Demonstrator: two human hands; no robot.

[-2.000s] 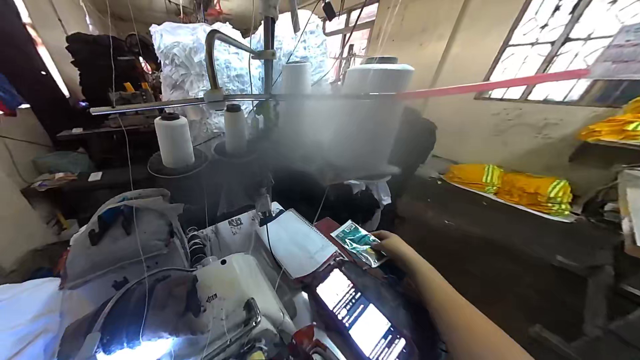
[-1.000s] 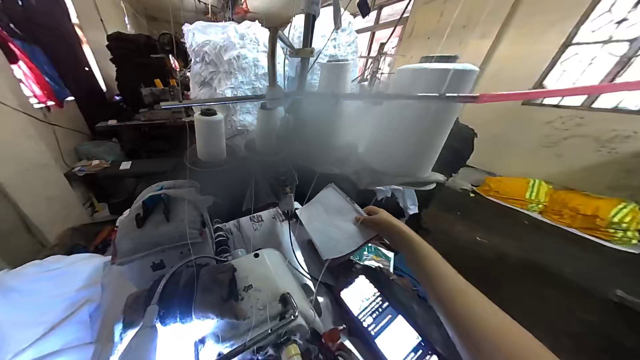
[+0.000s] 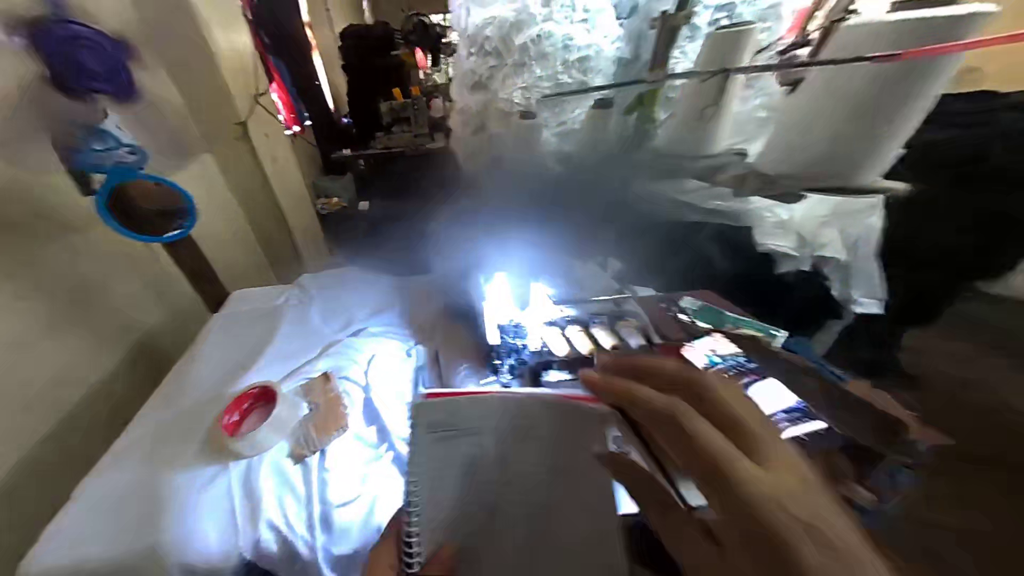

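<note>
A spiral-bound notebook (image 3: 512, 480) with a red edge stands at the bottom centre, its pale page facing me. My left hand (image 3: 412, 552) grips its lower left corner by the wire spiral; only the fingers show. My right hand (image 3: 712, 448) is at the notebook's right edge, blurred, fingers apart, with a pale slim object (image 3: 688, 490) beneath it; whether the hand holds that object cannot be told. Behind the notebook a bright lamp glares over sewing machine parts (image 3: 512, 352). A lit phone (image 3: 752, 384) lies beyond my right hand, near a green packet (image 3: 732, 320).
White cloth (image 3: 320, 496) covers the surface at left, with a roll of clear tape (image 3: 260, 416) and a piece of brown cardboard (image 3: 318, 416) on it. Large white thread cones (image 3: 856, 104) stand at the upper right under a thin rod. A blue-rimmed mirror (image 3: 146, 206) hangs on the left wall.
My right hand first reached to the packet, then took hold of a pale pad; now it is over the notebook's right edge. My left hand has come into view. The view has swung left and down.
</note>
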